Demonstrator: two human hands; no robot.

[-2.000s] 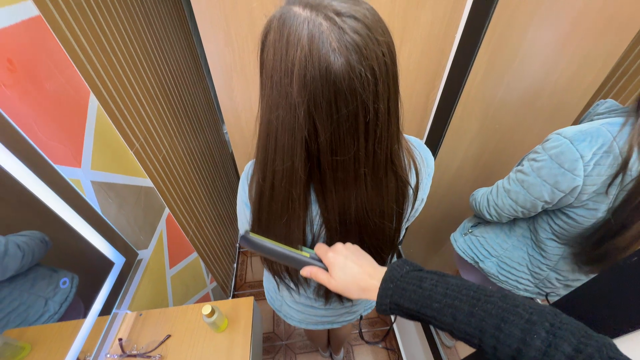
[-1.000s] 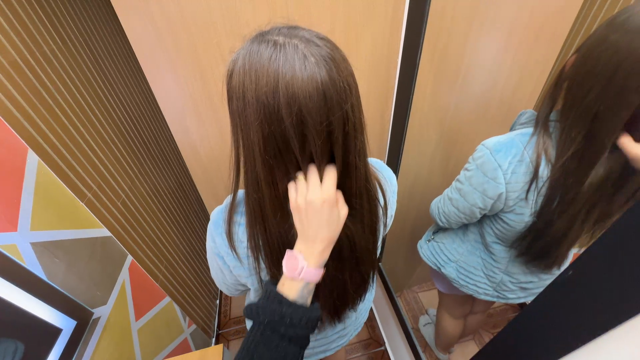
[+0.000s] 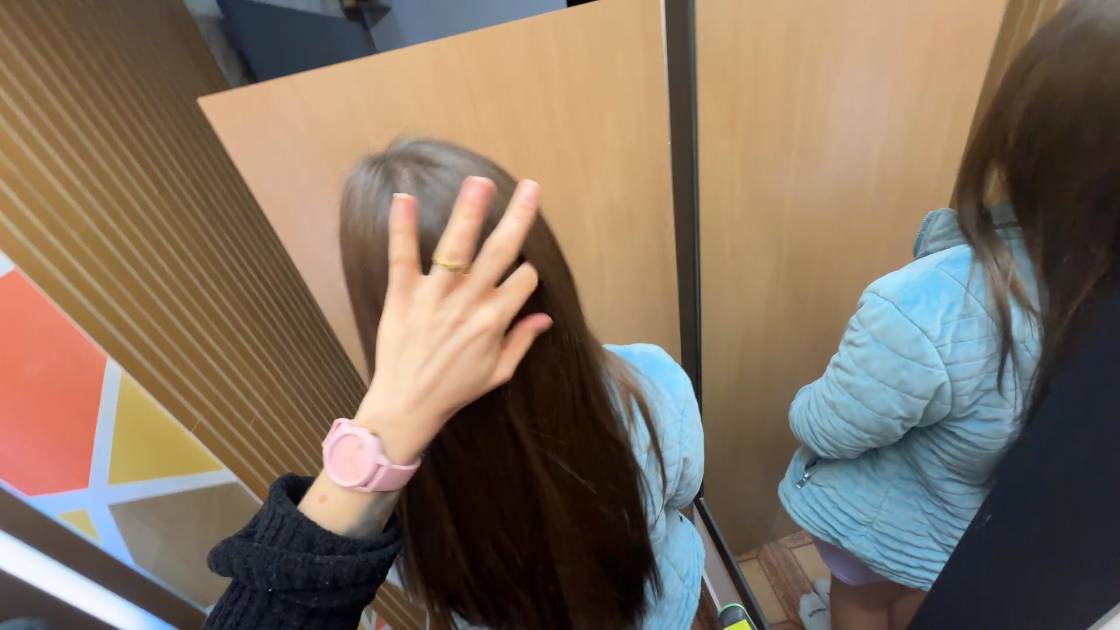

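My left hand (image 3: 451, 319), with a pink wristwatch (image 3: 354, 457), a gold ring and a black knit sleeve, is spread behind the seated or standing person's head. Its fingers are apart and hold nothing; whether they touch the hair is unclear. Long, straight brown hair (image 3: 525, 507) hangs down the person's back over a light blue quilted jacket (image 3: 669, 411). My right hand is out of view. At the bottom edge shows the tip of a dark object with a yellow-green patch (image 3: 733, 618), perhaps the hair straightener.
A tall mirror (image 3: 787, 262) at the right reflects the person. Its dark frame (image 3: 685, 219) runs beside the jacket. A wood-grain panel (image 3: 577, 157) stands in front of the person. Ribbed wall panelling (image 3: 175, 219) and a wall with coloured shapes (image 3: 52, 376) are at the left.
The right hand with the hair straightener, seen two seconds ago, has left the view. My left hand has moved from the mid-length hair up to the head, its fingers now spread. The view has shifted.
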